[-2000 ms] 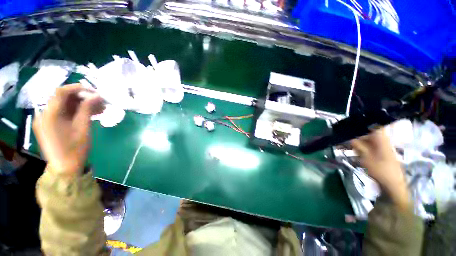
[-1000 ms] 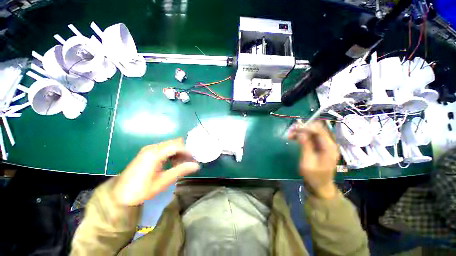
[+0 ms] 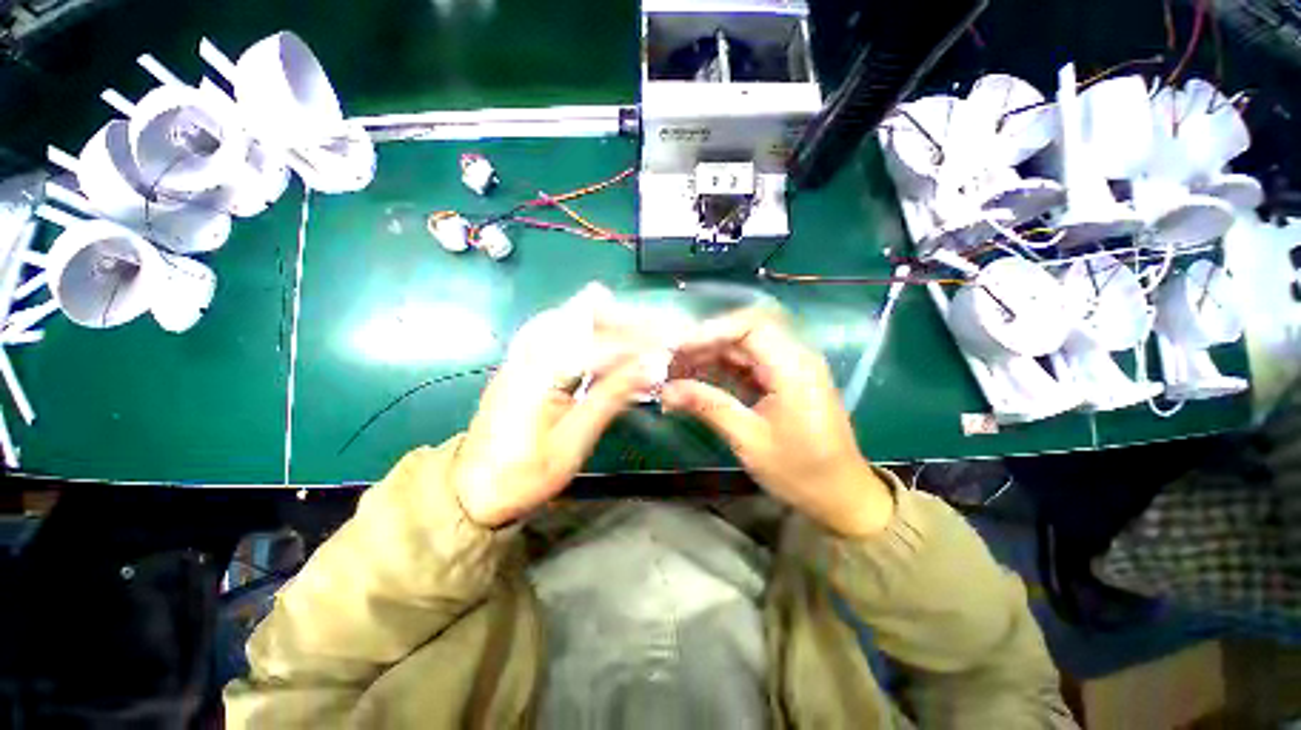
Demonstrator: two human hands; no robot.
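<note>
My left hand [image 3: 531, 417] and my right hand [image 3: 782, 411] meet at the bench's front middle. My left hand holds a white plastic housing [image 3: 592, 317], washed out by glare and largely hidden by the fingers. A small white piece [image 3: 656, 368] is pinched where the fingertips of both hands meet; its exact form is unclear. A thin dark wire [image 3: 414, 394] runs from beside my left hand out to the left over the green bench.
A grey screw feeder [image 3: 721, 143] stands beyond my hands, with the black screwdriver [image 3: 878, 86] beside it. Small wired components [image 3: 471, 233] lie left of it. White housings stand at left [image 3: 107, 271] and right [image 3: 1020, 307]. A person's checked sleeve [image 3: 1213, 535] shows at right.
The hands have come together over the housing that lay at the bench front. My right hand has moved left from near the right-hand housings. The view has shifted slightly.
</note>
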